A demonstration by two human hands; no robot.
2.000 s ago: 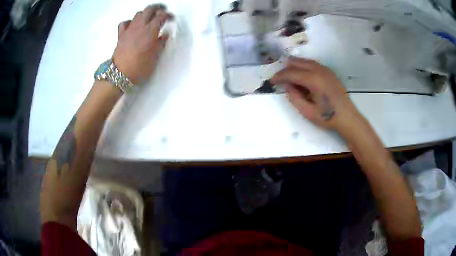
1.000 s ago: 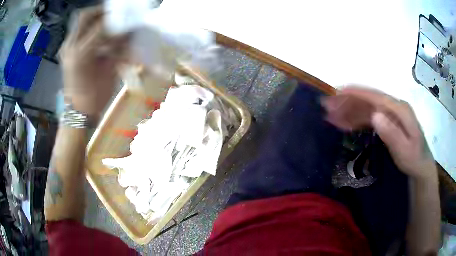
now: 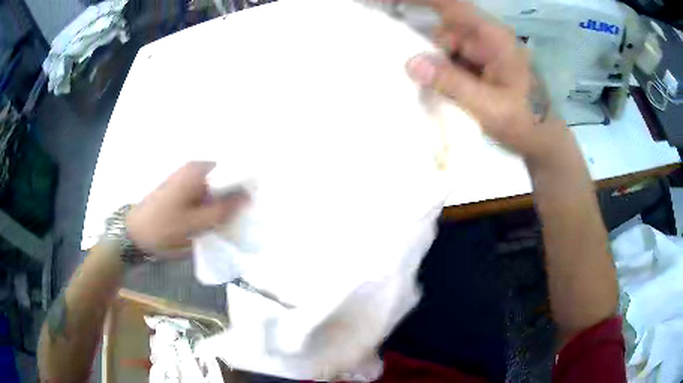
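A large white garment piece hangs spread over the table and its front edge, blurred and overexposed. My left hand is shut on its left side, fingers bunching the cloth, with a metal watch at the wrist. My right hand is at the upper right edge of the cloth, thumb and fingers apart and blurred; whether it grips the cloth is not clear. The white sewing machine head with blue lettering stands just beyond my right hand. Its needle area is hidden.
The white table has a brown front edge. A tan basket with white pieces is on the floor at lower left. White cloth is heaped at lower right, below table level. More white pieces lie at upper left.
The view has swung from the basket back to the table and machine. A large white piece is now spread between my hands. My right hand has moved up towards the machine.
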